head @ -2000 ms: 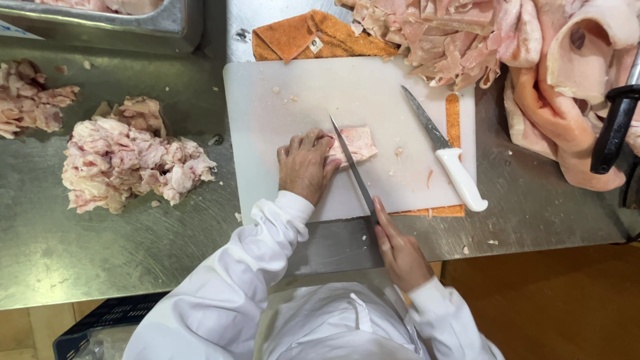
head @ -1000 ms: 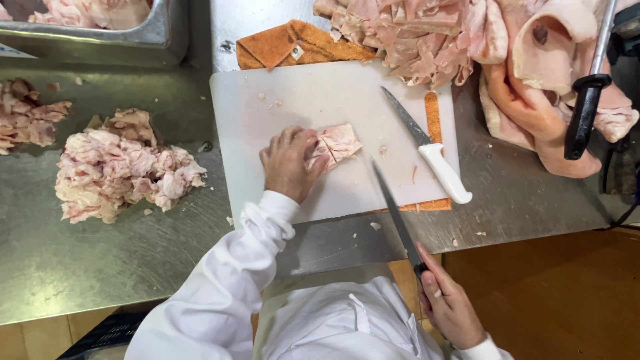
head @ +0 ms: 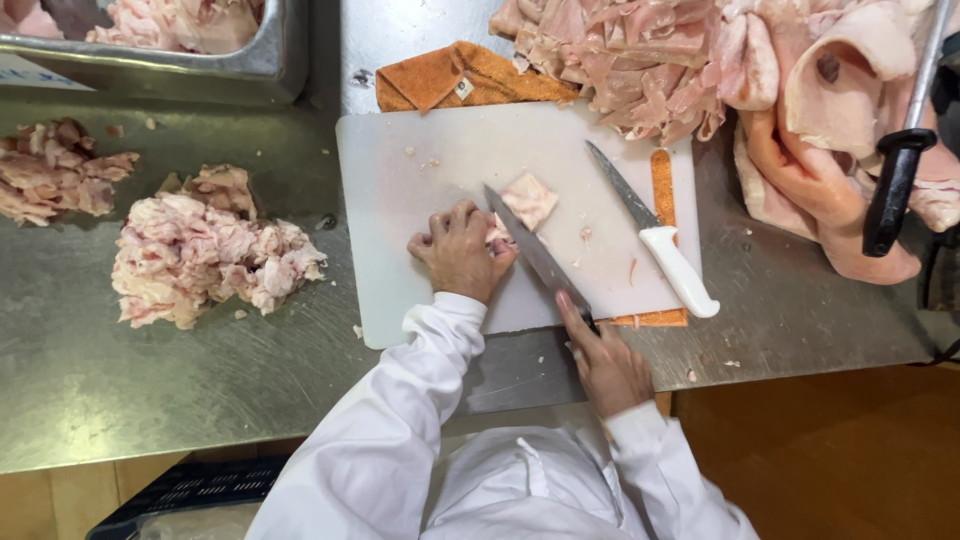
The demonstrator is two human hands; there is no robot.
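Observation:
My left hand, fingers curled, presses a piece of pale raw meat onto the white cutting board. In my right hand is the dark handle of a long knife. Its blade slants up and left across the board, between my left hand and another pale pink fatty piece. Whether the blade touches either piece is hard to tell. A second knife, white-handled, lies at the board's right side with its tip toward the top.
Raw trimmings are heaped on the steel table, left of the board, beside a smaller heap. A metal tray stands upper left. Orange cloth, sliced meat, large skin-on pieces and a sharpening steel lie beyond.
The long knife, drawn back to the lower right one second ago, is again beside my left hand. The meat, earlier together under my fingers, now shows as a held part and a separate piece.

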